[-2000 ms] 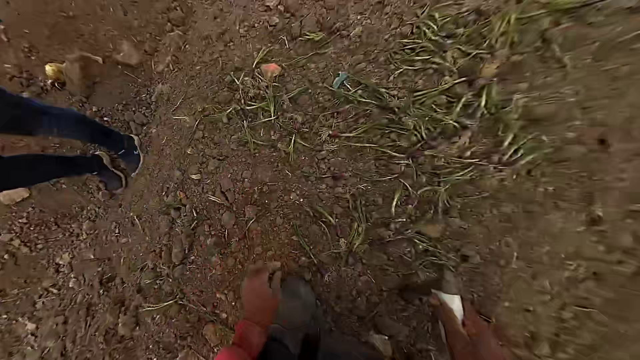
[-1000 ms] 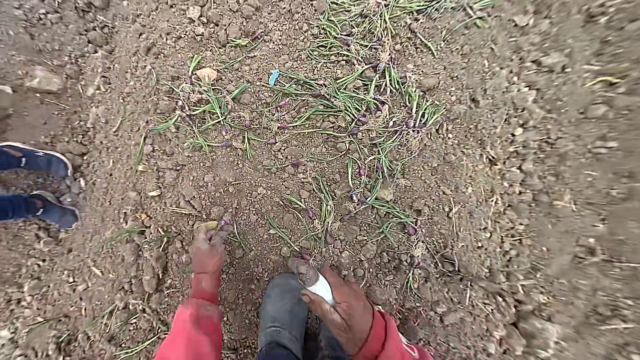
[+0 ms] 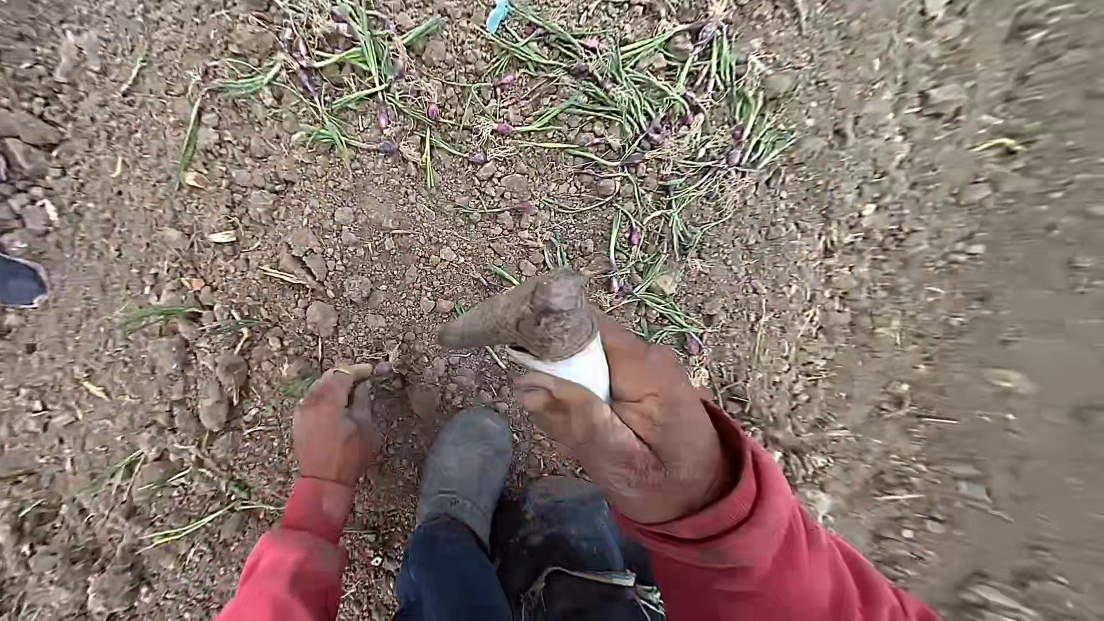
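Observation:
Near the soil at the lower left, my left hand [image 3: 335,427] pinches an onion seedling [image 3: 381,368] with a small purple bulb. My right hand [image 3: 634,414], raised above the ground at centre, grips a wooden hand tool [image 3: 552,315]; a white wrap [image 3: 576,366] shows between the tool and my palm. The tool's wooden point reaches to the left, and its far end is hidden by the hand. Many onion seedlings [image 3: 642,103] with green leaves and purple bulbs lie loose on the soil ahead. A few green leaves [image 3: 159,316] stand near the left hand.
My boot [image 3: 467,457] and knee are between my hands. Another person's shoe [image 3: 21,282] shows at the left edge. Clods and stones [image 3: 322,318] cover the brown soil. A small blue scrap [image 3: 497,15] lies among the seedlings at the top.
My right hand, low by the boot a second ago, is now raised with the tool. My left hand stays low near the soil. The view has shifted.

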